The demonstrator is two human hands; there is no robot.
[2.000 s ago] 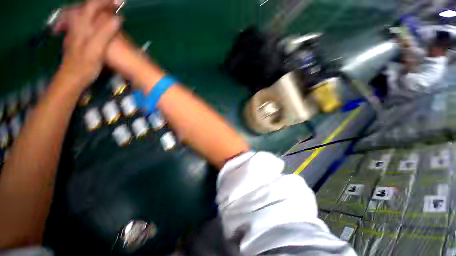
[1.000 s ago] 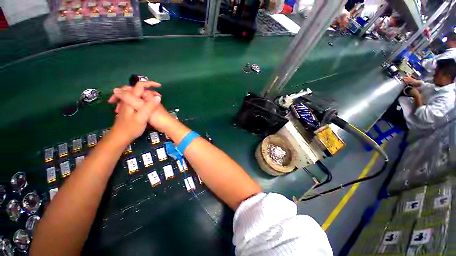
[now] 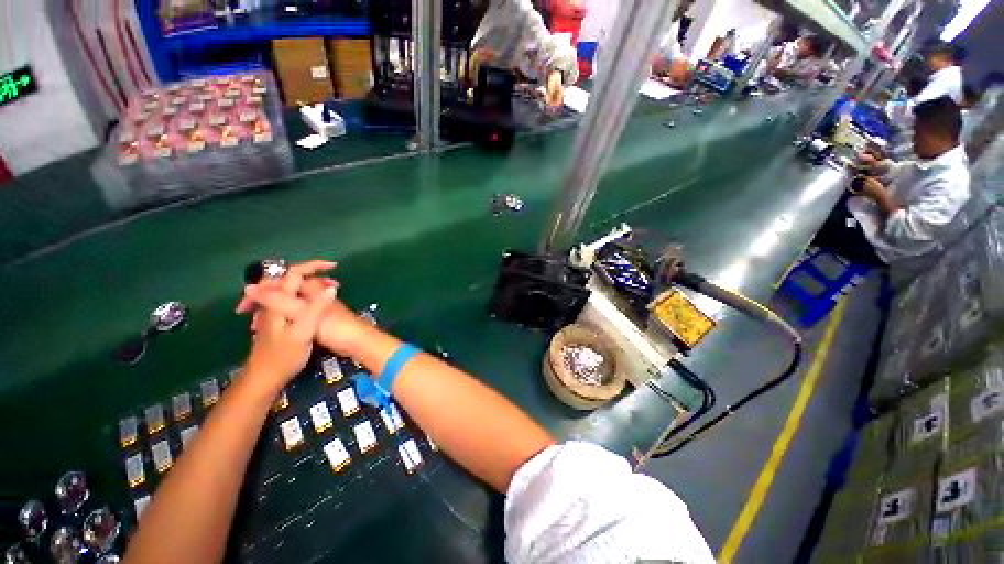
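Note:
My left hand and my right hand are pressed together with fingers interlaced, above the green bench. No object shows in either; the palms are hidden. A blue wrist strap is on my right wrist. A small silver round shell with a dark part shows just beyond my fingertips. White-silver battery cells with yellow-orange ends lie in rows below and beside my forearms, partly covered by them. Another silver shell with a dark lead lies left of my hands.
Loose silver shells sit at lower left. At right stand a tan tip-cleaner bowl, a pale station with a yellow panel, a trailing cable and a black box. A metal post rises behind. A seated person works at right.
The view has steadied and tilted up, showing more of the far bench and people. My hands stay clasped together; they and the bench things appear lower in the picture than one second ago.

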